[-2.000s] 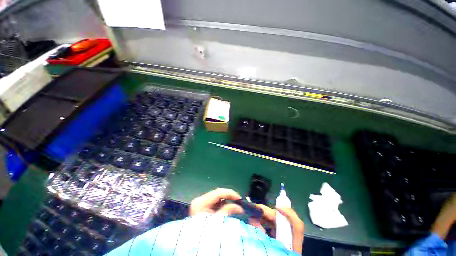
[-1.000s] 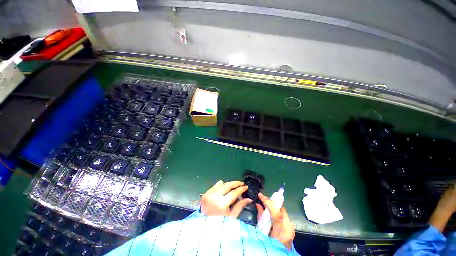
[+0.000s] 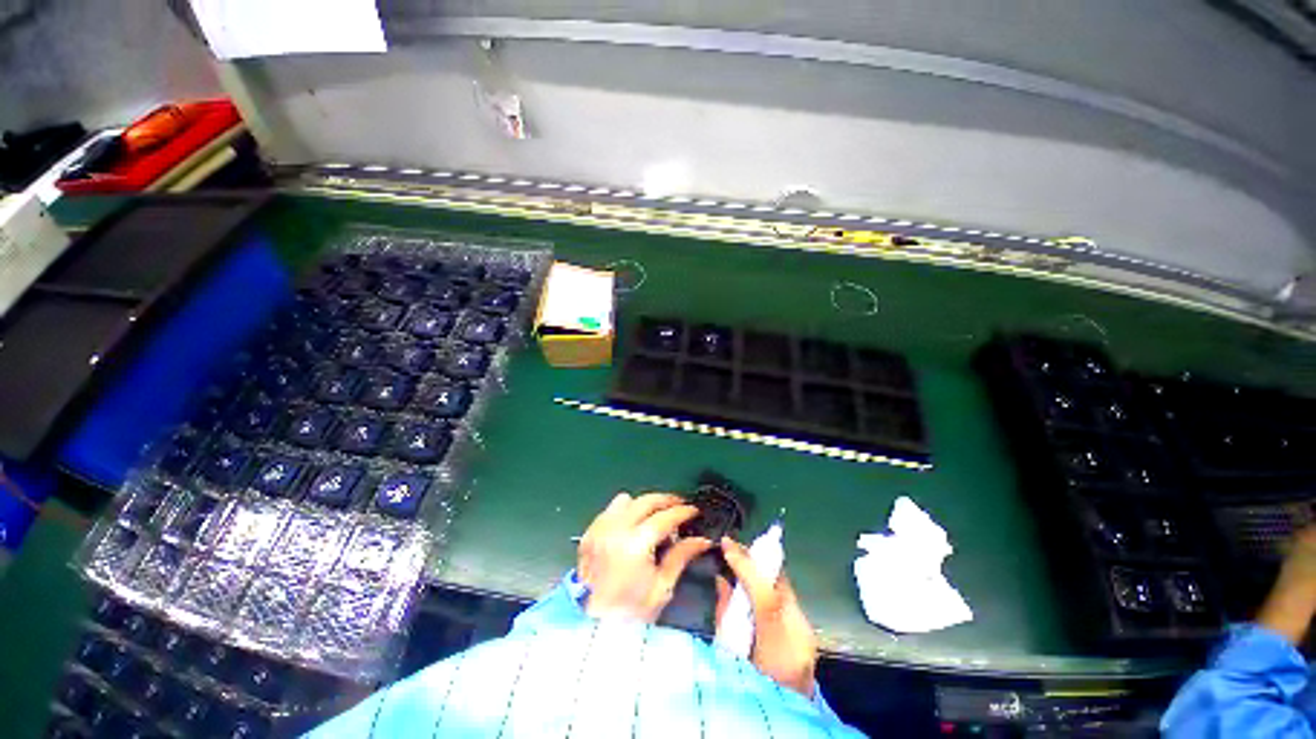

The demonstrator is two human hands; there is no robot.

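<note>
My left hand [image 3: 632,556] has its fingertips on a small black housing [image 3: 717,508] at the bench's front edge, over a black holding fixture. My right hand [image 3: 779,624] holds a white dispensing syringe [image 3: 751,585], fine tip pointing up and away, while its thumb and finger also reach the housing. The fingers partly hide the housing and fixture, so their exact contact is unclear. A black ten-pocket tray [image 3: 772,384] lies behind the hands, with two housings in its back left pockets.
A clear blister tray [image 3: 325,556] with black housings is at left, beside a blue bin [image 3: 188,361]. A small cardboard box [image 3: 576,344], thin strip [image 3: 743,433] and crumpled tissue [image 3: 912,570] surround the work. Another person's hand and sleeve [image 3: 1248,686] are at far right, near black trays [image 3: 1104,491].
Two seconds ago the hands were nearer me, with the black fixture standing uncovered behind them. They moved forward onto it. Since one second ago, the hands and housing have shifted little; the view moved slightly.
</note>
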